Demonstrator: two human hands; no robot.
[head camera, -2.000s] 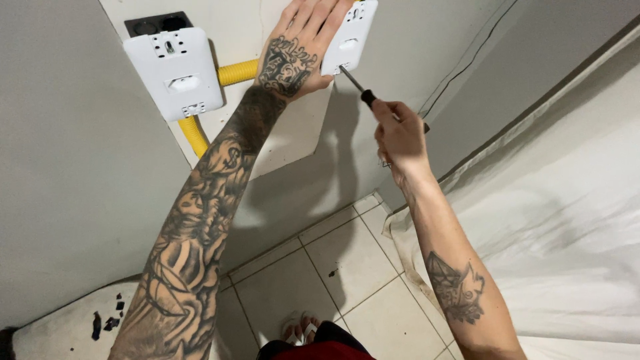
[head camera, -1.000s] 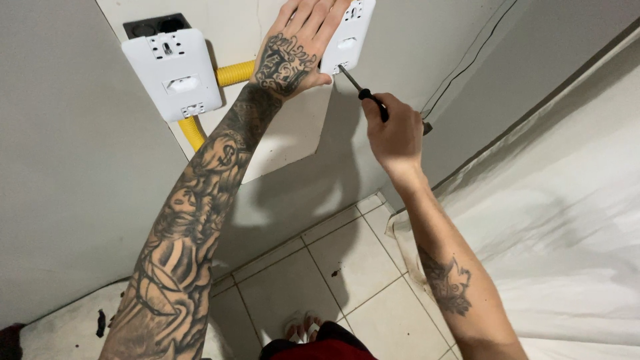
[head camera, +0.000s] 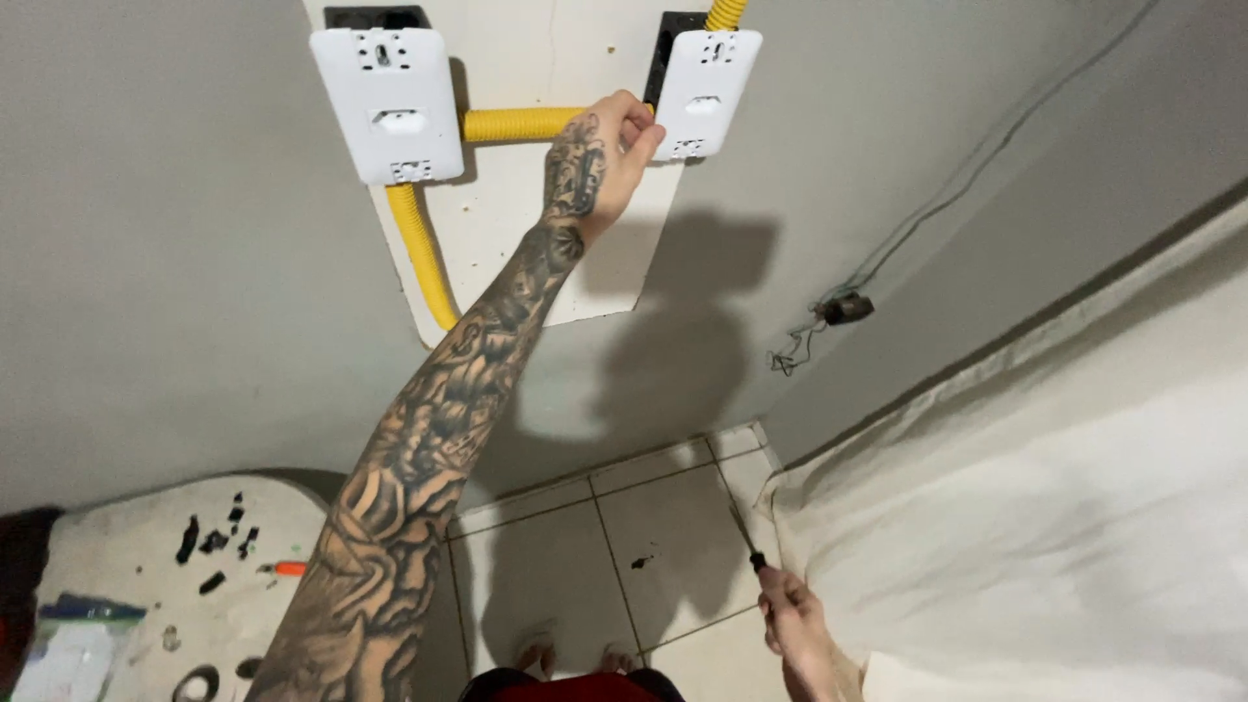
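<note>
My left hand (head camera: 609, 161) is at the lower left edge of the right white outlet plate (head camera: 710, 93), its thumb and fingers bent against or close to that edge; whether they grip it I cannot tell. Behind this plate a black electrical box (head camera: 667, 58) shows. Low at the right, my right hand (head camera: 795, 619) holds a screwdriver (head camera: 758, 561) by its dark handle, the shaft pointing up and away from the plates. The left white outlet plate (head camera: 385, 146) sits over another black box (head camera: 375, 18). Yellow corrugated conduit (head camera: 517, 124) runs between the two.
More yellow conduit (head camera: 419, 253) drops from the left plate. A small dark box with loose wires (head camera: 846, 309) is on the wall. A light cloth (head camera: 1024, 487) hangs at right. At lower left, a pale surface (head camera: 283, 497) carries black scraps, an orange-handled tool (head camera: 290, 568) and a tape roll (head camera: 198, 684).
My right hand has drawn the screwdriver down from the right plate's lower screw area. My left hand has moved off the plate's face to its lower left edge.
</note>
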